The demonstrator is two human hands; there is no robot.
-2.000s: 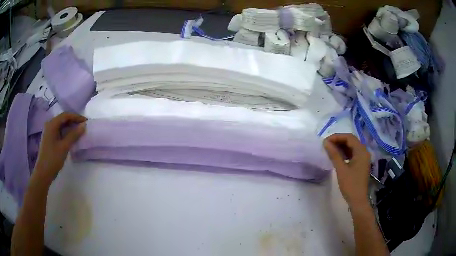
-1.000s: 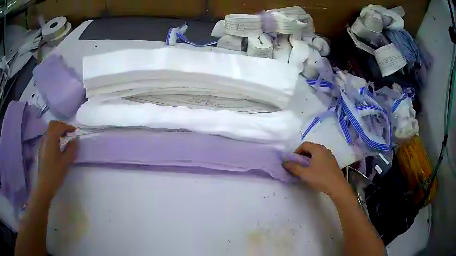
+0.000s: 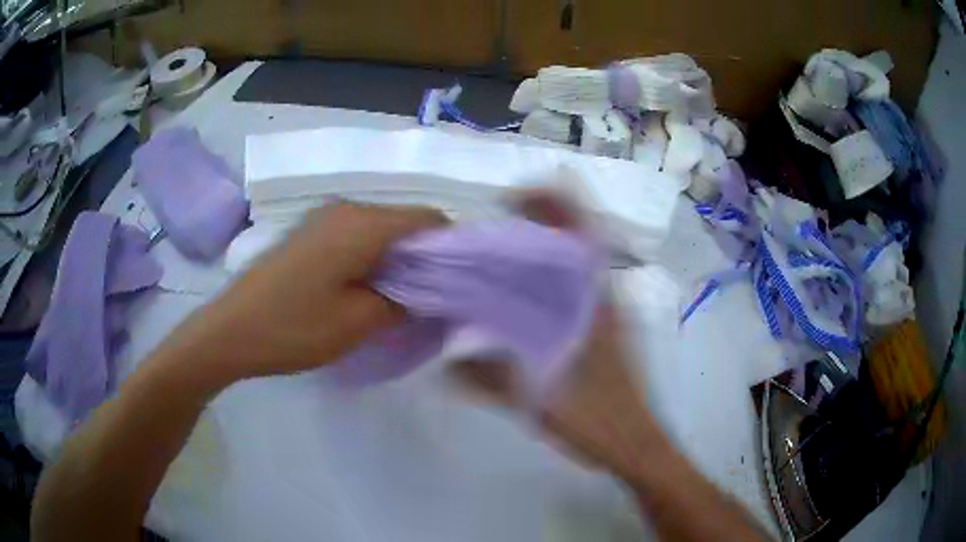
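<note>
A lilac strip bundle (image 3: pixel 493 281) is gathered and folded between my hands above the middle of the table, blurred by motion. My left hand (image 3: pixel 344 286) grips its left end, where layered folds show. My right hand (image 3: pixel 583 371) holds its right side, fingers partly hidden by the cloth. Behind my hands lies the thick curved stack of white strips (image 3: pixel 371 159). A smaller white strip pile (image 3: pixel 646 302) shows at its front right, mostly covered by my hands and the bundle.
A folded lilac bundle (image 3: pixel 191 196) and a loose lilac bundle (image 3: pixel 79 307) lie at left. A tape roll (image 3: pixel 178 70) is back left. Rolled white pieces (image 3: pixel 625 90) are at the back. Blue-and-white striped ties (image 3: pixel 789 286) lie at right, beyond a dark iron (image 3: pixel 816 455).
The lilac strips lay stretched flat in front of the white piles. They are now lifted and folded into a compact bundle, and my hands have come together at the centre.
</note>
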